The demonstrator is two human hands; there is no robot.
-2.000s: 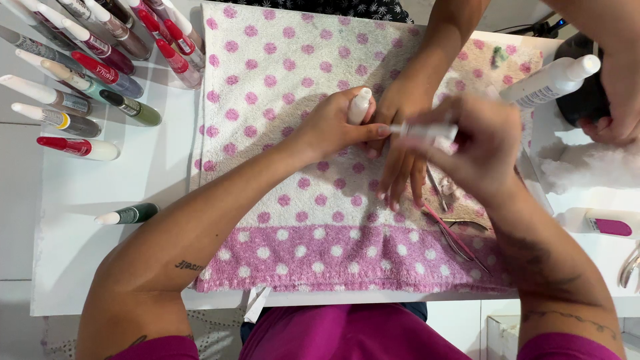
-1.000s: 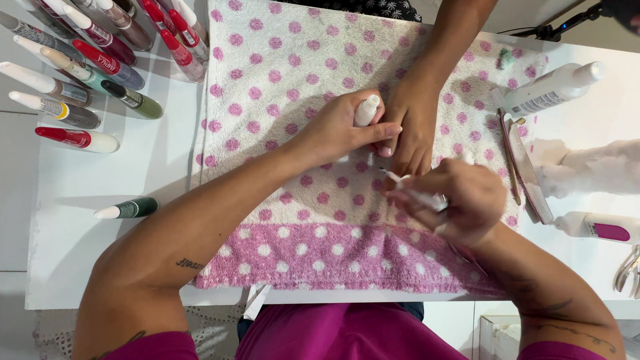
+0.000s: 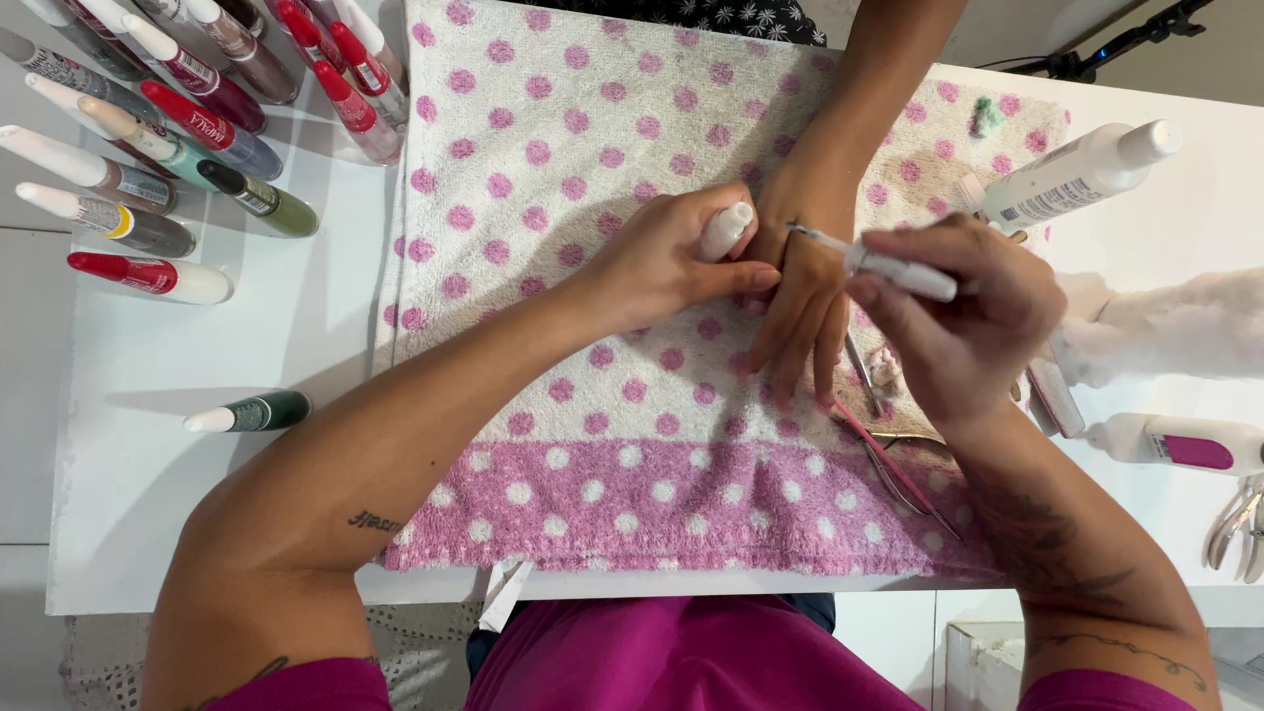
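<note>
A small white bottle (image 3: 726, 232) without its cap is gripped in my left hand (image 3: 681, 252), whose thumb lies against another person's hand (image 3: 810, 267). That hand rests palm down on the polka-dot towel (image 3: 612, 217), fingers toward me. Between the fingers of my right hand (image 3: 968, 296) is a white-handled nail polish brush (image 3: 904, 272); its thin tip is over the back of the other person's hand, near the knuckles. Below that hand lie a metal manicure tool (image 3: 864, 375) and pink-handled tweezers or scissors (image 3: 899, 459), the exact kind unclear.
Several nail polish bottles (image 3: 212, 128) stand at the left, with a dark green one (image 3: 252, 412) apart from them. At the right are a white plastic bottle (image 3: 1081, 173), cotton (image 3: 1175, 326), a nail file (image 3: 1055, 395), a bottle with a magenta label (image 3: 1185, 441) and metal nippers (image 3: 1234, 528).
My right hand has moved up and right with the brush since one second ago. The metal tool and pink-handled implement, hidden then, show again. My left hand still holds the bottle.
</note>
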